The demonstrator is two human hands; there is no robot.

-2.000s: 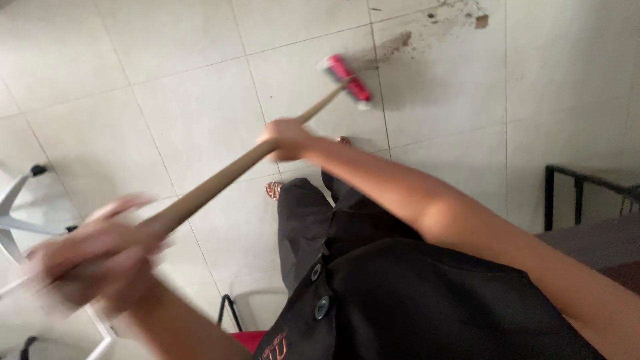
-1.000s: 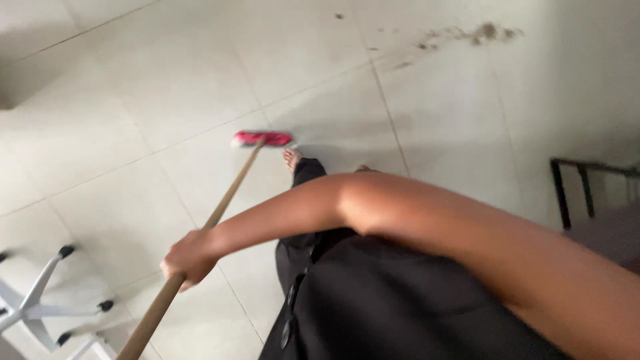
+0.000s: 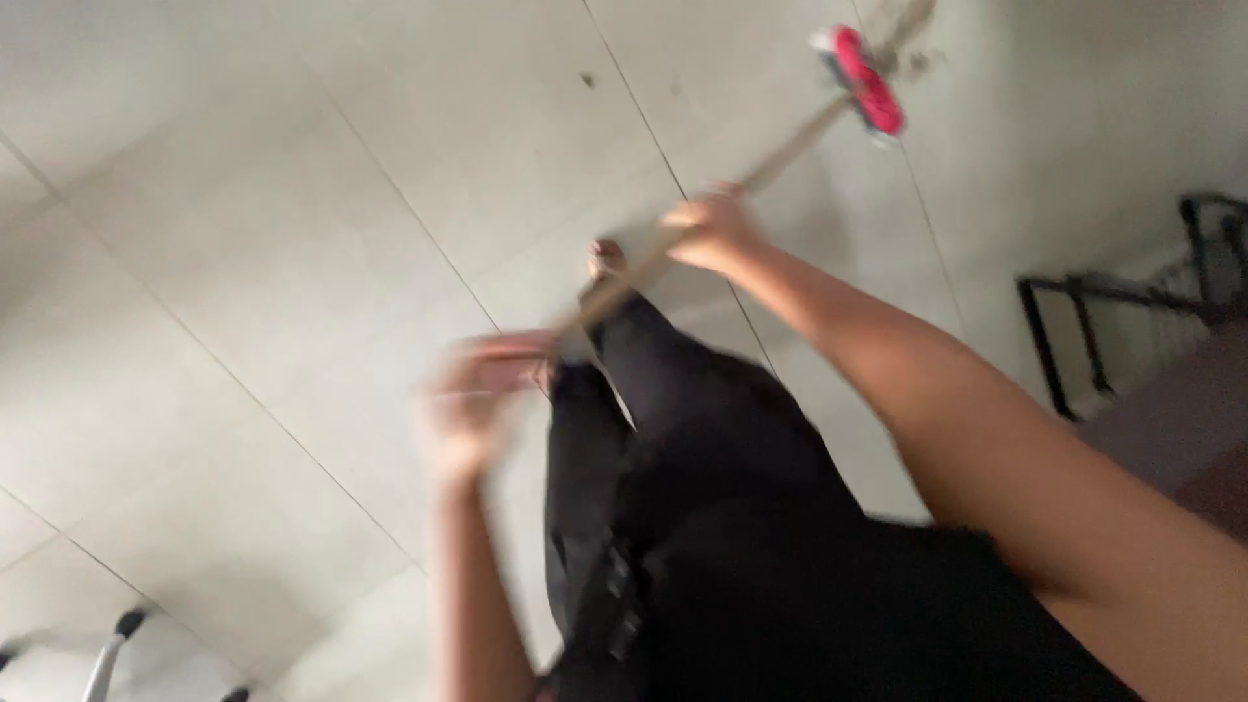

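Note:
My right hand grips the wooden handle of a broom, partway along it. The pink broom head lies on the tiled floor at the upper right, touching a smear of dark dirt. My left hand is at the upper end of the handle, to the left of my knees; it is blurred, and how its fingers close is not clear. A small dark speck lies on the floor left of the broom head.
A black metal frame stands at the right, beside a dark brown surface. White chair legs with black casters show at the lower left. My bare feet are on the floor below the handle.
The broom head has moved from near my foot to the dirt at the upper right. My left hand, out of view one second ago, is in view again.

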